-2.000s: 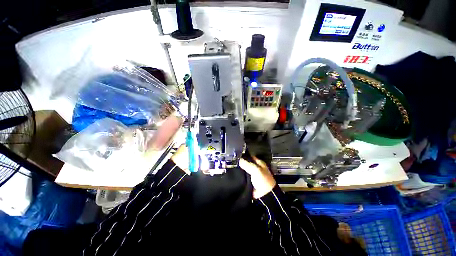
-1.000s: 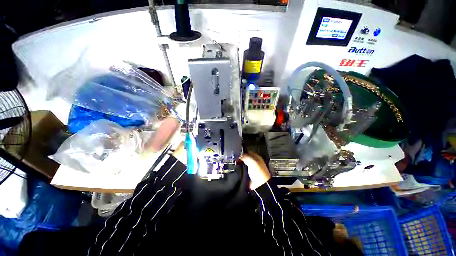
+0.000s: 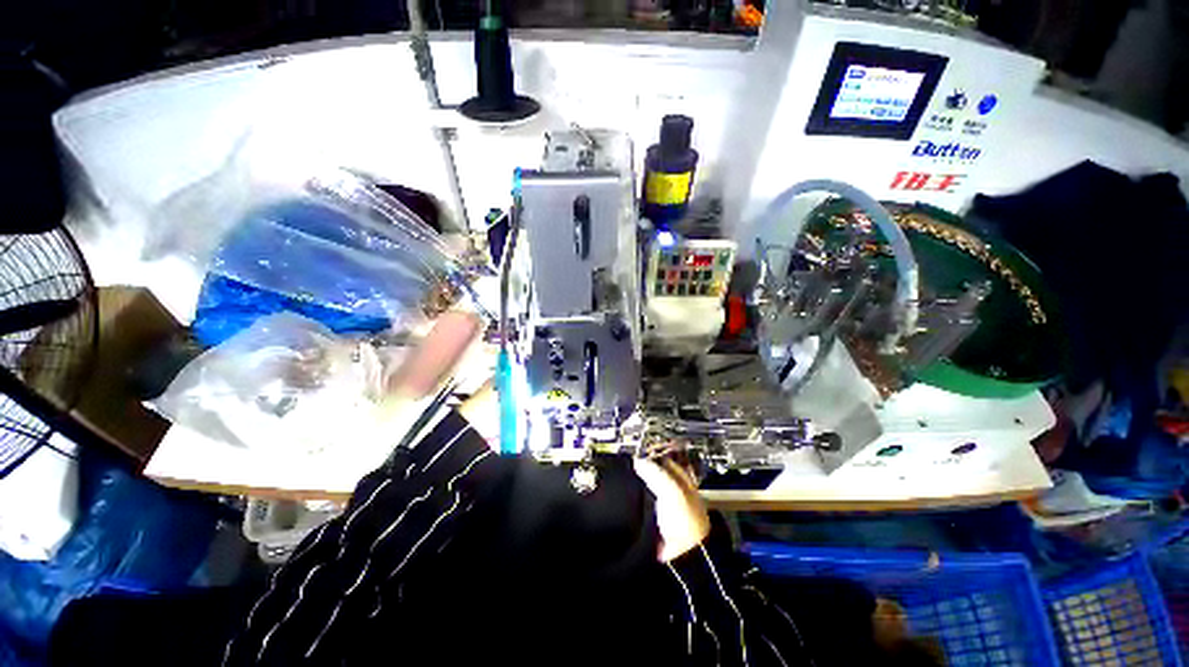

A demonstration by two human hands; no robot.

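The black garment [image 3: 567, 521] lies under the button sewing machine head [image 3: 574, 261] and runs down to my lap. The clamp and needle area [image 3: 574, 437] is brightly lit, with a shiny round part just in front of it. My left hand [image 3: 483, 412] is at the left of the head, mostly hidden by the head and glare; its fingers cannot be made out. My right hand [image 3: 675, 511] holds the garment's right edge, its fingertips partly hidden by metal parts. The button feeder's metal arm [image 3: 750, 437] reaches left to the needle area.
Clear plastic bags [image 3: 267, 384] with blue material lie left. A thin dark tool [image 3: 428, 414] lies beside the head. A black bottle [image 3: 670, 170], keypad panel [image 3: 691, 270] and green feeder bowl [image 3: 984, 378] stand right. A blue crate [image 3: 978, 593] is below the table's right end.
The feeder's metal arm has swung left from the right side to the needle area. My right hand is slightly lower. The shiny round part now shows below the clamp. The whole view has shifted a little.
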